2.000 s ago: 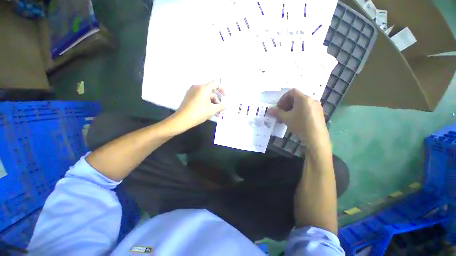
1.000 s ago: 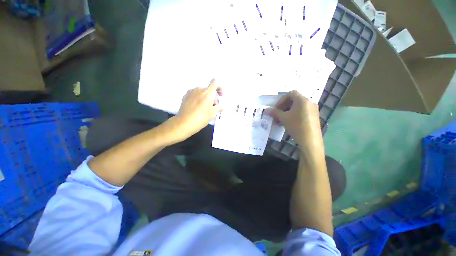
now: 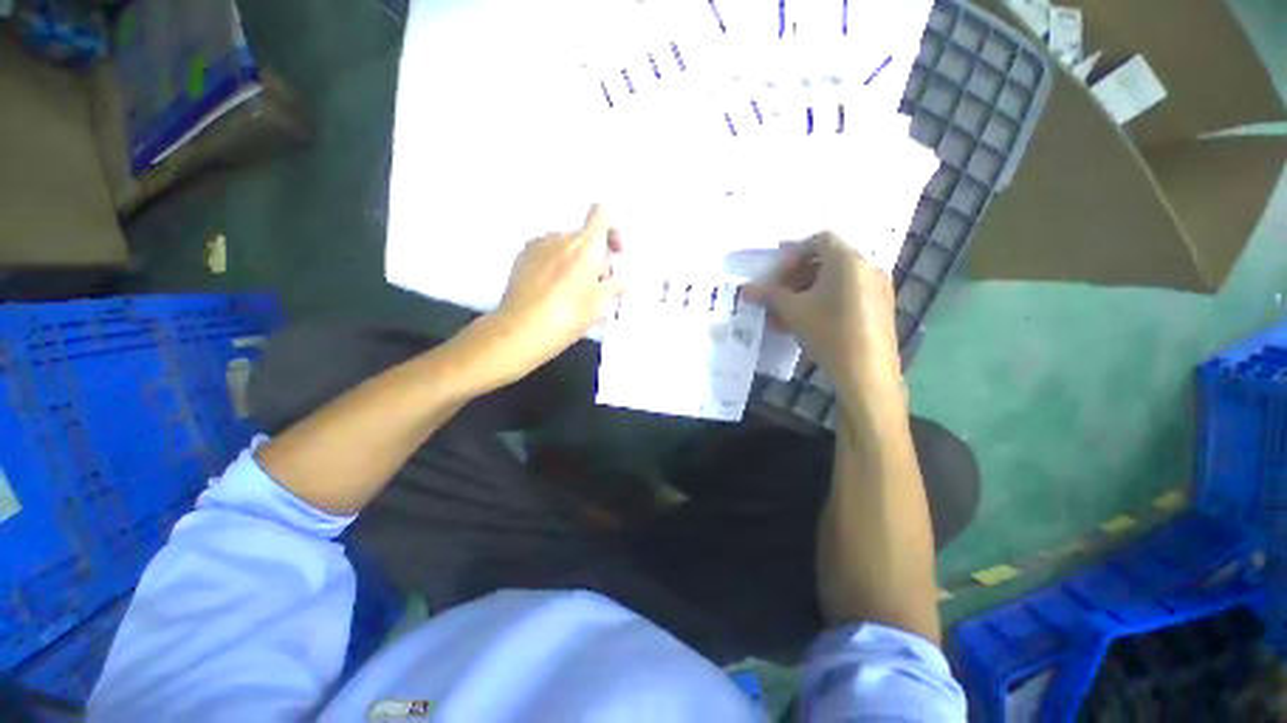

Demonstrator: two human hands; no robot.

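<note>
A printed white sheet [image 3: 678,360] with a row of short dark dashes hangs over the near edge of the white board [image 3: 473,156]. My left hand [image 3: 562,290] is at its upper left corner, fingertips on the edge. My right hand [image 3: 830,294] pinches its upper right edge between thumb and fingers. A spread pile of sheets [image 3: 833,184] with dark dashes overlaps on the right part of the board. Glare hides where some sheets end.
A grey ribbed crate [image 3: 967,156] lies under the board. An open brown carton [image 3: 1087,198] with white pieces stands at the right. Blue crates [image 3: 127,438] are at the left, and others at the lower right. A brown carton [image 3: 57,170] with a printed packet [image 3: 177,78] is at upper left.
The whole view has shifted slightly, with board and crate a little higher and further left. Both hands keep nearly the same hold on the sheet.
</note>
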